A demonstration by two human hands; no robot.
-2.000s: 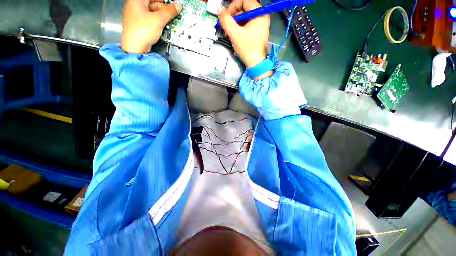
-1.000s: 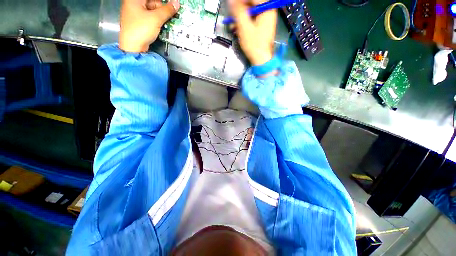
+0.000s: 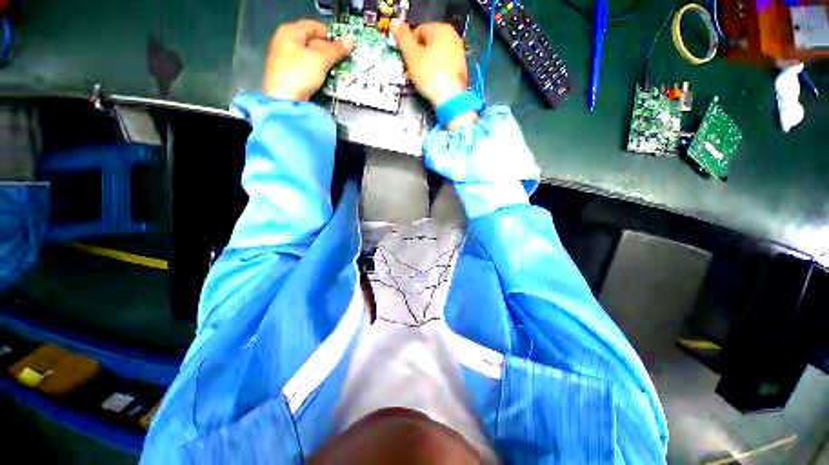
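A green-and-white circuit board (image 3: pixel 368 73) lies at the bench's near edge, on a pale sheet (image 3: pixel 377 130). Yellow and red connectors (image 3: pixel 388 13) show at its far edge. My left hand (image 3: pixel 304 59) grips the board's left side with thumb and fingers. My right hand (image 3: pixel 434 59) is at the board's far right corner, its thumb and fingers by the connectors; the fingertips are partly hidden. A blue strap (image 3: pixel 458 108) is around my right wrist. The blue pen (image 3: pixel 597 56) lies on the bench, right of the black remote control (image 3: pixel 527 53).
Two green boards (image 3: pixel 654 121) (image 3: pixel 715 138) are on the right of the bench. Behind them are a tape roll (image 3: pixel 694 34), an orange box (image 3: pixel 768 27) and a crumpled white cloth (image 3: pixel 790 96). A thin blue cord (image 3: pixel 491 44) rises from my right wrist.
The blue pen has left my right hand and lies on the bench. My right hand has moved to the board's far right corner. The view has shifted, showing more of the board's far edge.
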